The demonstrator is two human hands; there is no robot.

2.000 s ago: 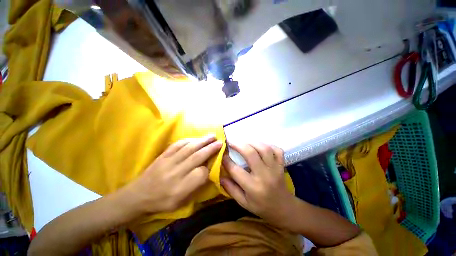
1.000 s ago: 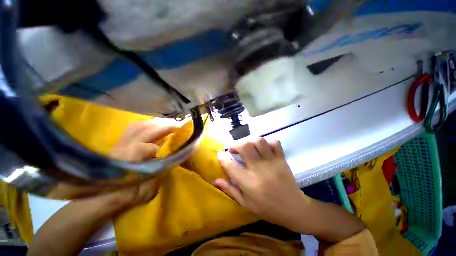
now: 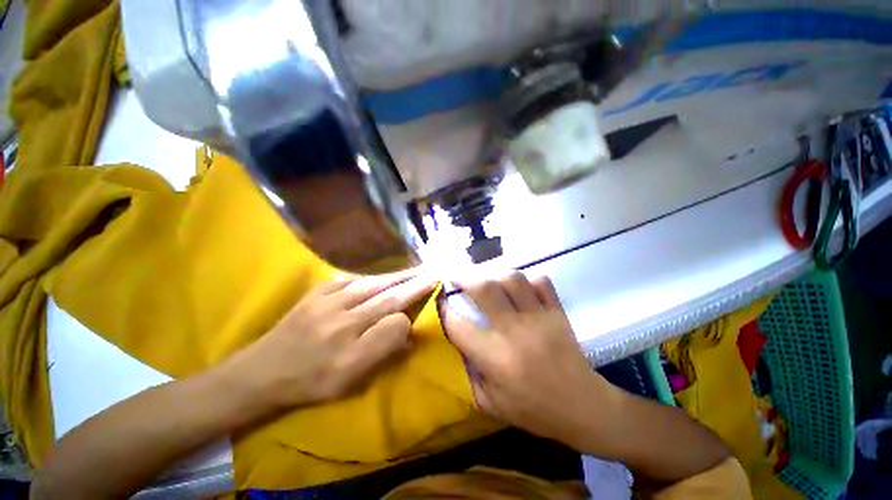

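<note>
Mustard-yellow fabric [image 3: 225, 264] spreads over the white machine table and hangs over its front edge. My left hand [image 3: 357, 337] presses flat on the fabric just in front of the needle area. My right hand [image 3: 518, 337] holds the fabric's right edge, thumb and fingers close to my left fingertips. The edge runs up between both hands towards the lit needle area. The sewing machine head [image 3: 421, 127], with a blue stripe and JACK lettering, stands over the work. A dark knob-like piece [image 3: 484, 248] is just beyond my right fingers. Glare hides the needle and foot.
Red-handled scissors [image 3: 802, 205] and a green-handled tool [image 3: 834, 227] lie at the table's right edge. A green mesh basket [image 3: 807, 371] with yellow and red pieces is at the lower right. Bunched yellow fabric [image 3: 64, 127] lies at the far left. A dark flat object [image 3: 641, 135] lies under the machine arm.
The view has shifted back from the closer look at the machine head. My left hand has come from behind the shiny metal part and lies flat beside my right hand at the fabric edge.
</note>
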